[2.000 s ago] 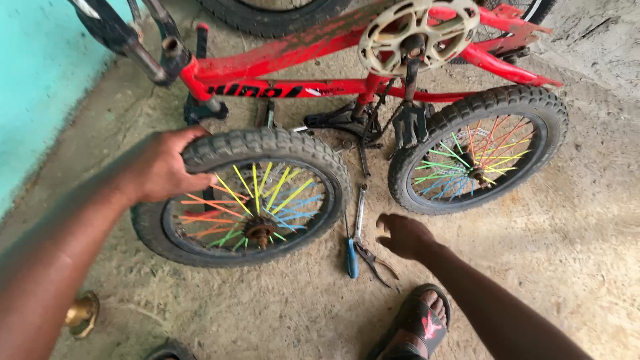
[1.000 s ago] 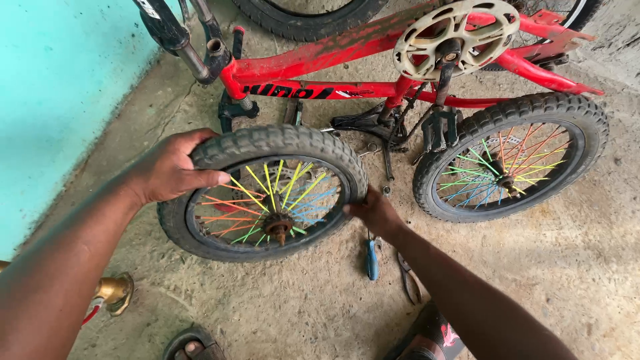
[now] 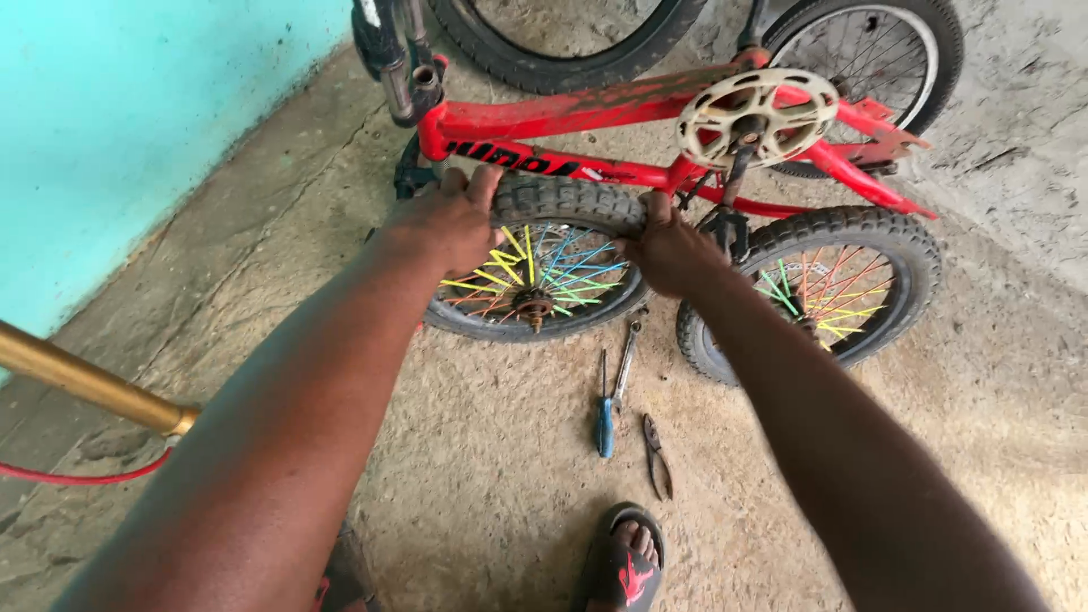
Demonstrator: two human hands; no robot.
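Note:
My left hand (image 3: 450, 223) grips the upper left of a small knobby-tired bicycle wheel (image 3: 568, 199) with colored spoke covers. The upper right of the same tire is held by my right hand (image 3: 671, 246). The wheel leans back beside a red bicycle frame (image 3: 561, 119) that carries a pale chainring (image 3: 690, 127). To the right, a second wheel with colored spokes (image 3: 922, 255) lies near the frame's rear end. On the concrete below are a blue-handled screwdriver (image 3: 604, 429), a wrench (image 3: 627, 361) and pliers (image 3: 655, 457).
A loose tire (image 3: 561, 75) and a wheel with a pale rim (image 3: 935, 76) lie behind the frame. A turquoise wall (image 3: 153, 127) rises at the left. A gold-colored tube (image 3: 93, 378) with a red hose (image 3: 85, 478) is at lower left. My sandaled foot (image 3: 633, 552) is at bottom.
My right hand, empty near the pliers two seconds ago, has moved up to the tire's upper right. The held wheel has turned, with its yellow spokes now at the left, and sits closer to the frame.

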